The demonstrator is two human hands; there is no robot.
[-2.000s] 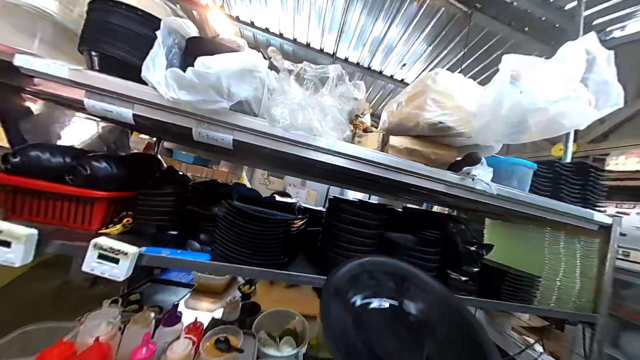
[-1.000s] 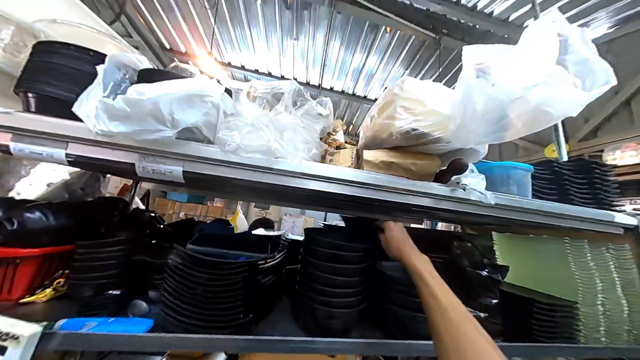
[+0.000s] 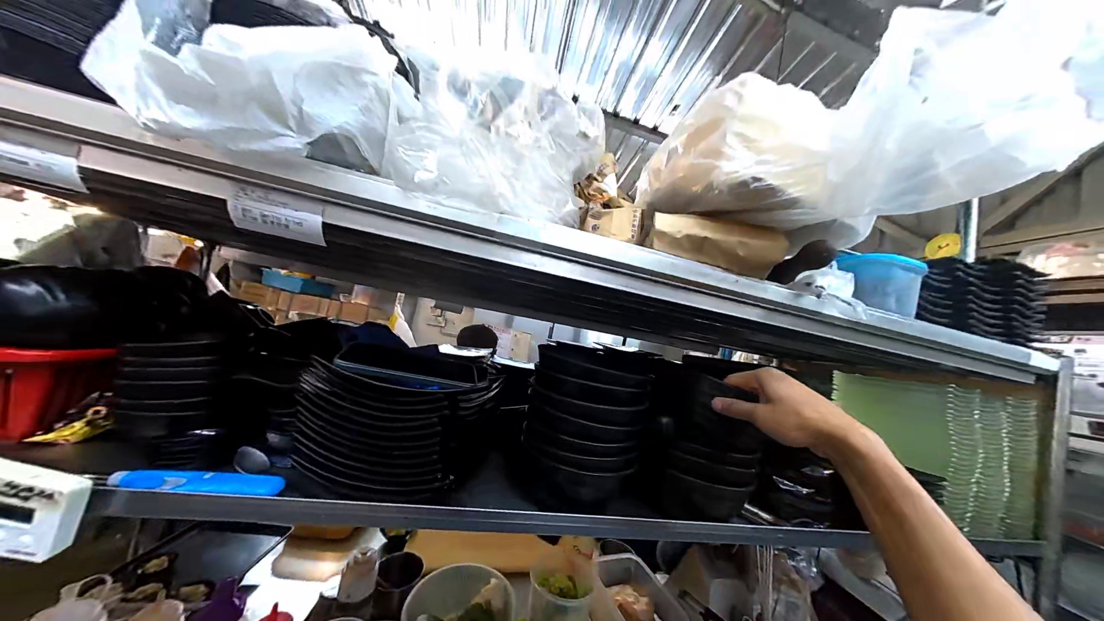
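Note:
My right hand (image 3: pixel 780 405) reaches in from the lower right to a stack of black bowls (image 3: pixel 711 470) on the middle shelf. Its thumb and fingers are at the side of an upper bowl; whether they grip it is hard to tell. Directly left stands another stack of black bowls (image 3: pixel 586 431). Farther left is a tall stack of black plates or shallow dishes (image 3: pixel 371 431). My left hand is out of view.
A metal shelf edge (image 3: pixel 483 517) runs below the stacks, the upper shelf (image 3: pixel 517 250) above. Green trays (image 3: pixel 983 448) stand right, a red basket (image 3: pixel 52 388) left. Plastic bags (image 3: pixel 742 155) and a blue tub (image 3: pixel 884 280) sit on top. Food containers (image 3: pixel 457 591) are below.
Two seconds ago a black bowl showed low in front of the shelf; it is not seen there now. My right hand has since come in at the bowl stacks and is now lower on the right-hand stack.

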